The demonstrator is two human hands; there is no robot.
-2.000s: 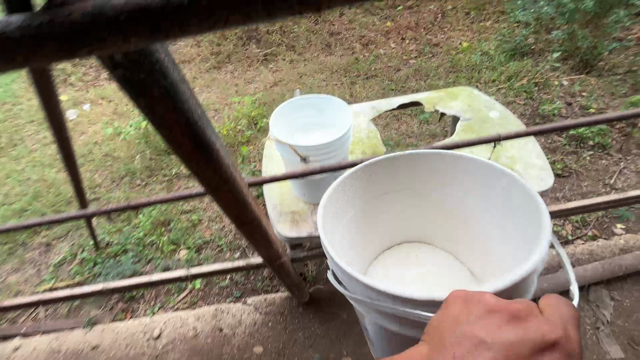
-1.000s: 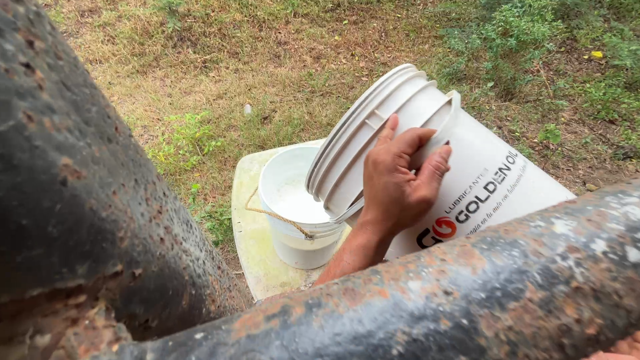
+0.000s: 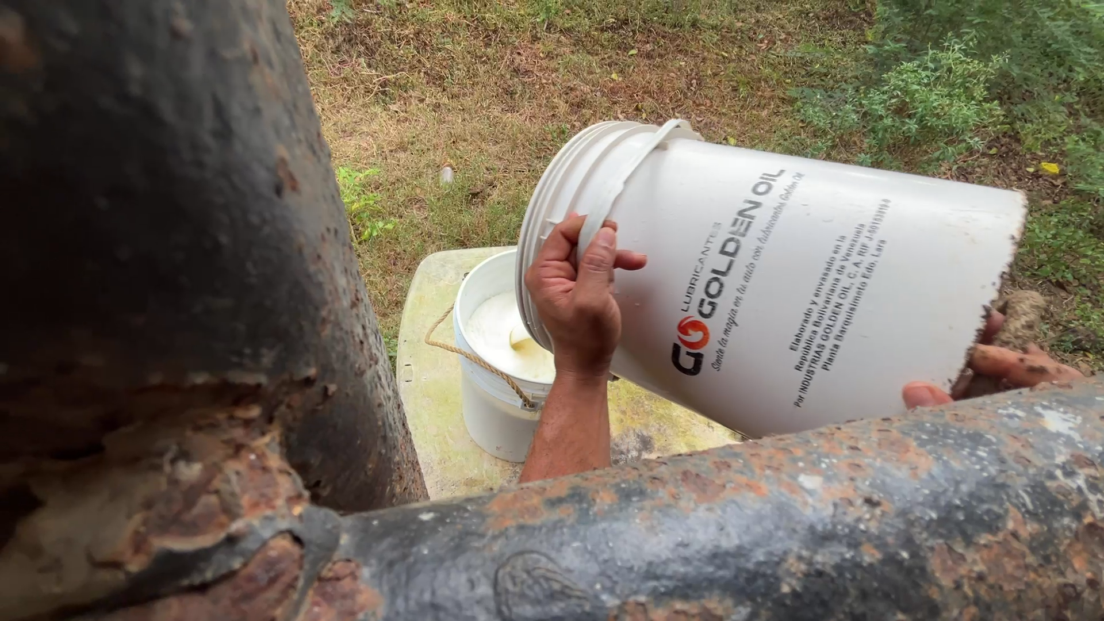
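A large white plastic bucket (image 3: 828, 250) with printing lies tilted nearly on its side, its mouth toward the left. My left hand (image 3: 582, 293) grips its handle near the ribbed rim. My right hand (image 3: 992, 366) holds its dirt-marked base from below, partly hidden by the pipe. Below the mouth stands a smaller white bucket (image 3: 500, 414) with a rope handle (image 3: 474, 355). Frothy whitish liquid (image 3: 504, 332) fills part of it, with a yellowish patch by the large bucket's rim. The inside of the large bucket is out of sight.
A rusty black metal pipe (image 3: 690, 526) crosses the foreground, joined to a thick rusty post (image 3: 207, 216) at left. The small bucket stands on a stained, pale yellowish panel (image 3: 431, 414). Dry grass and a green shrub (image 3: 940, 103) lie beyond.
The large bucket stood upright two seconds ago and is now tipped over the small one. Since one second ago its base has risen, and my right hand has come into view there.
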